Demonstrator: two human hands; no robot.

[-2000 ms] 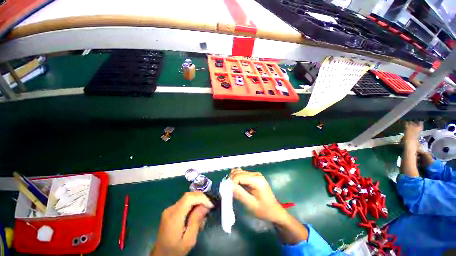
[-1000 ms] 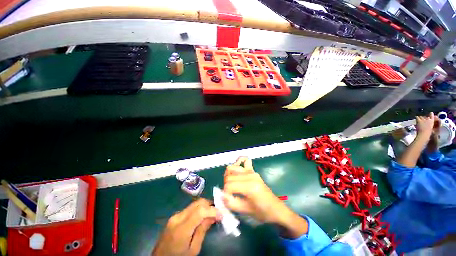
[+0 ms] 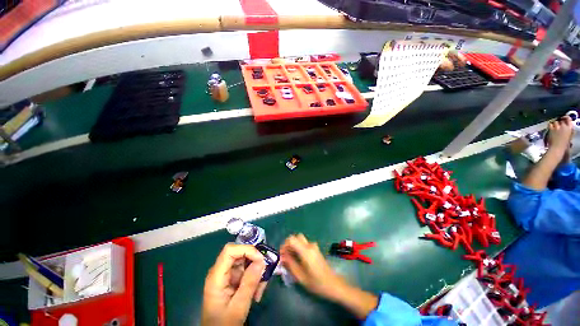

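My left hand (image 3: 232, 288) holds a small black unit (image 3: 269, 262) upright between thumb and fingers, with a pale patch showing on its face. My right hand (image 3: 310, 266) is close to the unit's right side, slightly blurred, its fingers bunched. A bit of white wipe (image 3: 286, 276) shows under its fingertips, mostly hidden. A red spring clamp (image 3: 362, 250) gripping a black unit lies on the green mat right of my right hand. A clear bottle with a shiny round top (image 3: 249, 233) stands just behind my left hand.
Heaped red clamps (image 3: 445, 207) lie right, above a white divided tray (image 3: 469, 304). A red bin (image 3: 127, 280) and a red pen (image 3: 161, 293) are left. Small units (image 3: 292, 162) lie on the dark belt. Another person's blue sleeve (image 3: 540, 207) is far right.
My right hand has lowered and turned, and the wipe between my hands is now mostly hidden. The black unit in my left hand now shows clearly. The clamped unit beside my right hand is uncovered.
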